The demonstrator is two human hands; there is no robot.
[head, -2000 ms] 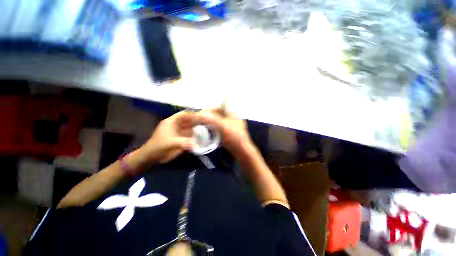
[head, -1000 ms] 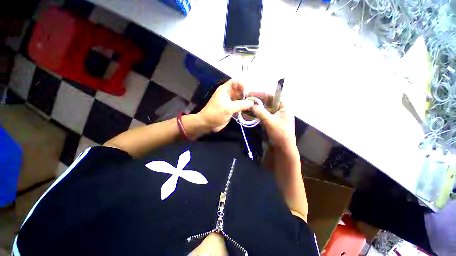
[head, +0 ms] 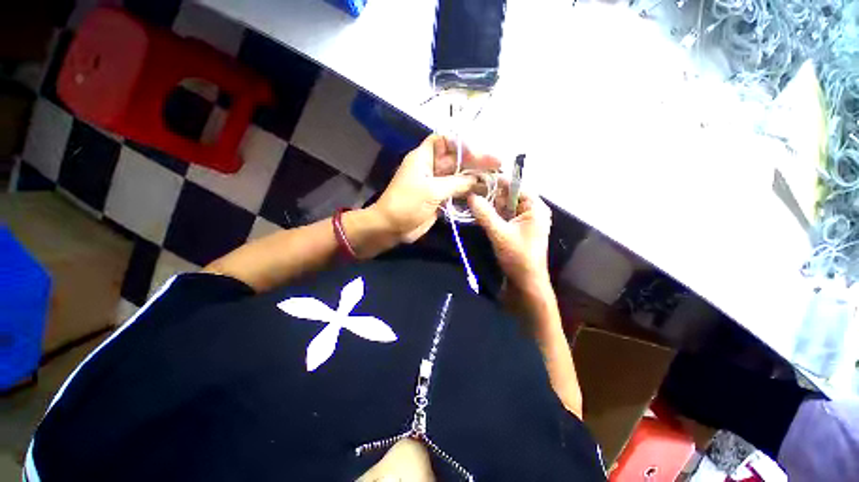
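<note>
A white coiled cable [head: 461,209] is held between my two hands at the table edge, above my lap. One straight end of it hangs down toward my shirt. My left hand [head: 414,195] pinches the left side of the coil. My right hand [head: 517,232] holds the right side of the coil with thumb and fingers. A slim strip with a dark tip [head: 516,182] stands up from the fingers of my right hand. Some fingertips are washed out by the bright tabletop.
A black smartphone [head: 467,38] lies near the edge of the white table [head: 603,160]. A tangled cable pile [head: 772,47] is at the upper right, with a yellowish-white pointed piece [head: 801,141] beside it. A red stool [head: 155,89] is at left. Another person's sleeve [head: 829,441] is at lower right.
Since two seconds ago the view has turned and sharpened. Over the last second the coil has loosened slightly between my hands, and both hands still hold it.
</note>
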